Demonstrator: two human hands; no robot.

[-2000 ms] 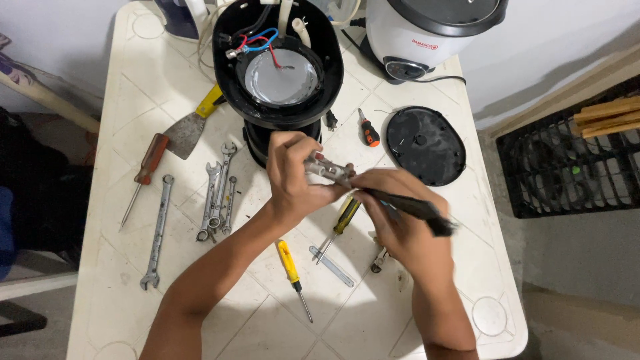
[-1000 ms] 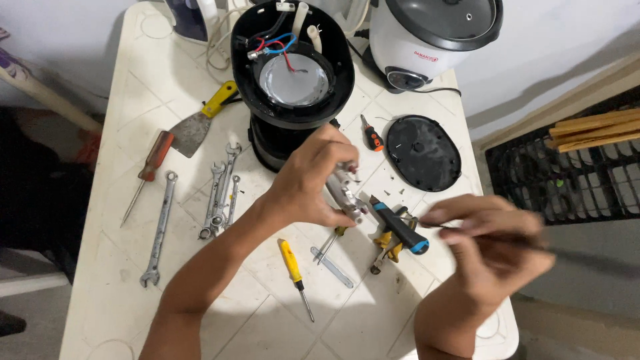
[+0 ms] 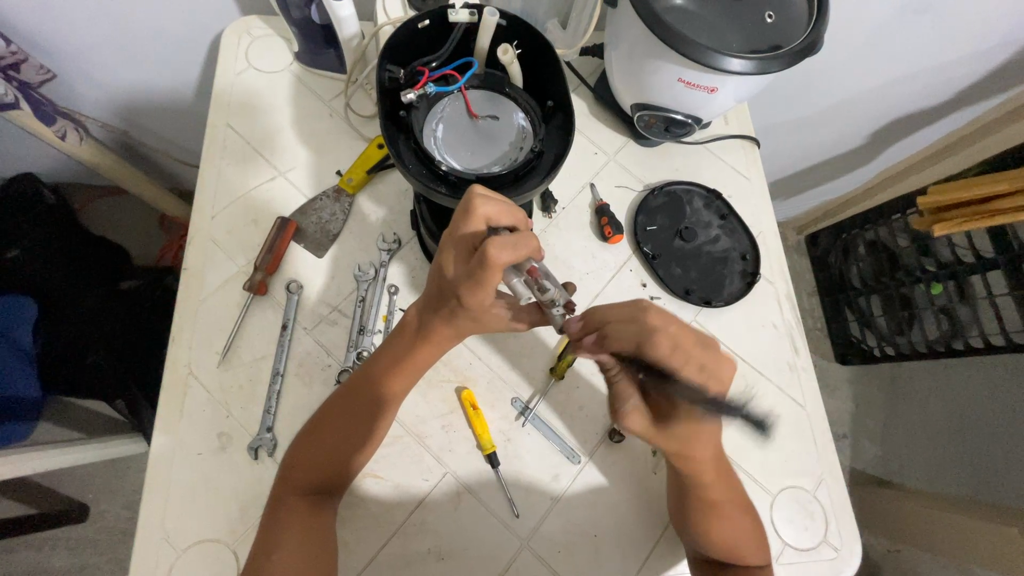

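My left hand (image 3: 484,268) grips a small metal part with tube-like ends (image 3: 540,290), just in front of the opened black appliance housing (image 3: 560,120). Red and blue wires (image 3: 448,80) lie loose inside that housing. My right hand (image 3: 660,368) holds a thin dark brush-like tool (image 3: 696,396), blurred, with its near end against the metal part. Beneath the hands are a yellow-and-black screwdriver (image 3: 563,362) and a flat metal strip (image 3: 546,430). A yellow screwdriver (image 3: 479,424) lies closer to me.
Several wrenches (image 3: 372,288), a red-handled screwdriver (image 3: 270,256) and a scraper (image 3: 324,220) lie left. At right are a black oval cover (image 3: 696,244) and a short orange-black screwdriver (image 3: 607,220). A white rice cooker (image 3: 688,80) stands at the back.
My right hand has moved back left with the dark tool to the metal part, after being apart from it one second ago. My left hand still holds the part.
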